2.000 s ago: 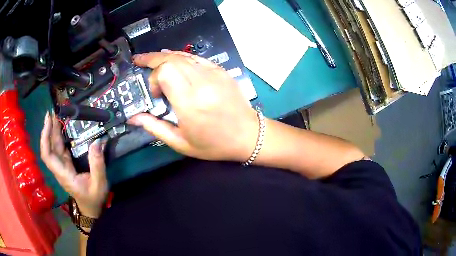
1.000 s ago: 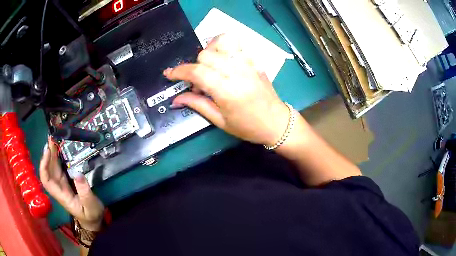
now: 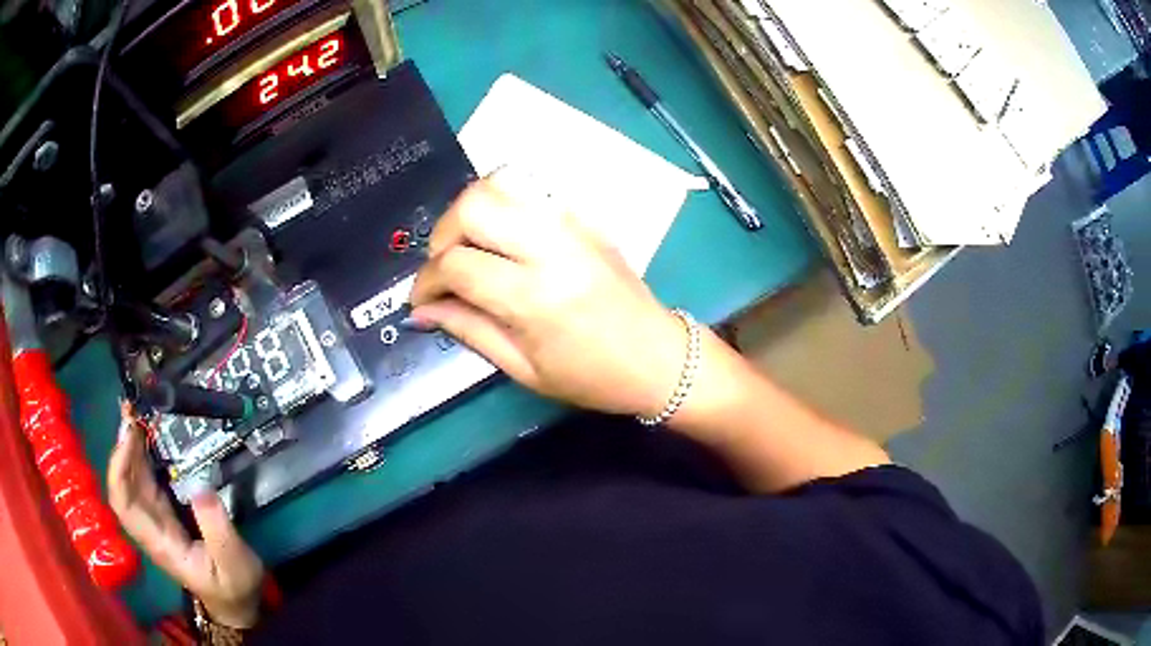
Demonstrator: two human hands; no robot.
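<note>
The black test fixture lies in front of me. The LED display module sits under the clear plate, with black pressing spindles above it. My left hand rests at the module's lower left corner, thumb and fingers apart around the fixture's edge. My right hand is over the fixture beside the white voltage label, fingers bent, fingertips near the small buttons. I see nothing held in it. The red toggle clamp handle is at the left.
Two digital panel meters glow red behind, one reading 24.2. White paper and a ballpoint pen lie right of the fixture on the green mat. A cardboard stack stands further right. The red bin is at lower left.
My right hand has left the module's right end and moved over beside the voltage label. My left hand has stayed at the module's corner. The panel meters have come into view.
</note>
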